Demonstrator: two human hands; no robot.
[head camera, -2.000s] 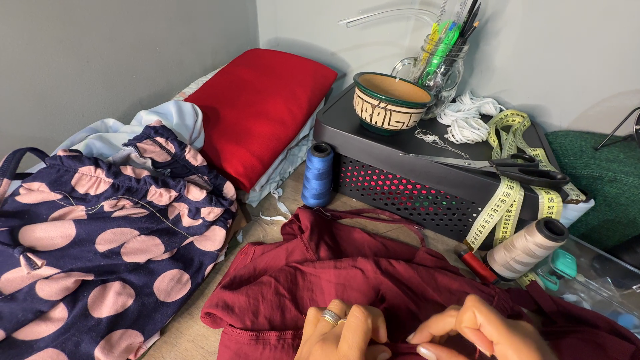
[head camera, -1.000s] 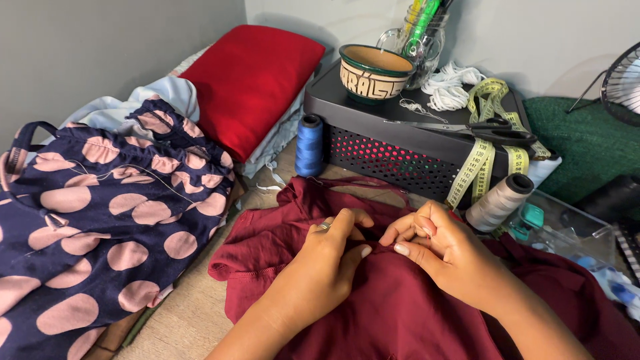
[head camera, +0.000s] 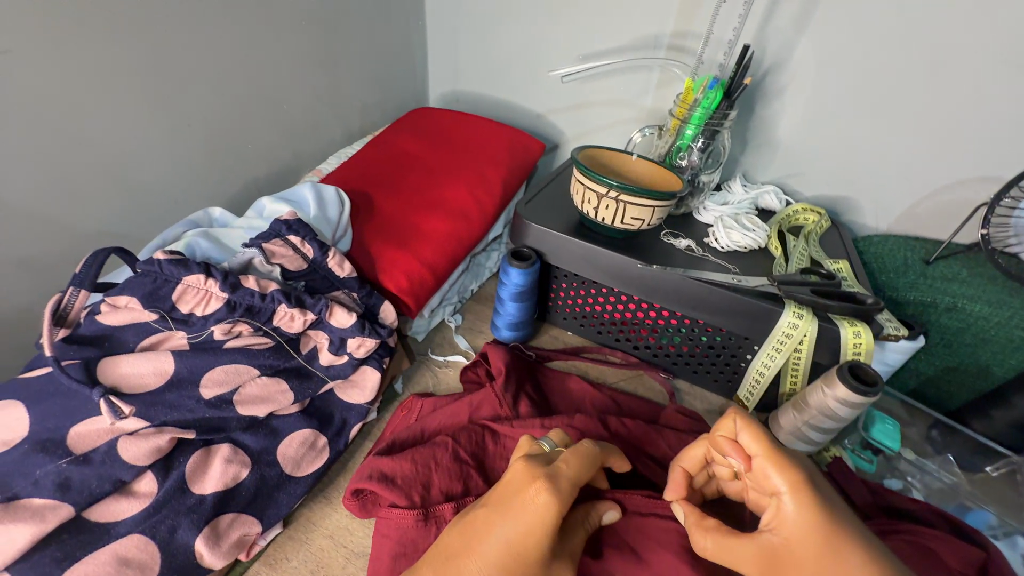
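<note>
A maroon garment (head camera: 448, 448) lies bunched on the wooden table in front of me, a thin strap trailing from its far side. My left hand (head camera: 552, 496), wearing a ring, rests on the garment at its stitched seam, thumb and fingers apart. To its right, my right hand (head camera: 752, 488) has thumb and index finger brought close together at the seam; whether a needle or thread is between them cannot be told. Behind the garment stands a cone of blue thread (head camera: 514, 296). A cone of beige thread (head camera: 826, 406) leans beyond my right hand.
Left lies a navy polka-dot garment (head camera: 216, 384), with folded red fabric (head camera: 432, 200) behind. A black perforated box (head camera: 640, 320) carries a painted bowl (head camera: 626, 190), a glass jar (head camera: 704, 152), white cord (head camera: 740, 212), scissors (head camera: 808, 288) and a tape measure (head camera: 788, 344). A clear container (head camera: 952, 448) is at right.
Since one second ago, my hands appear lower in view and the left thumb and fingers are spread farther apart. The view has shifted.
</note>
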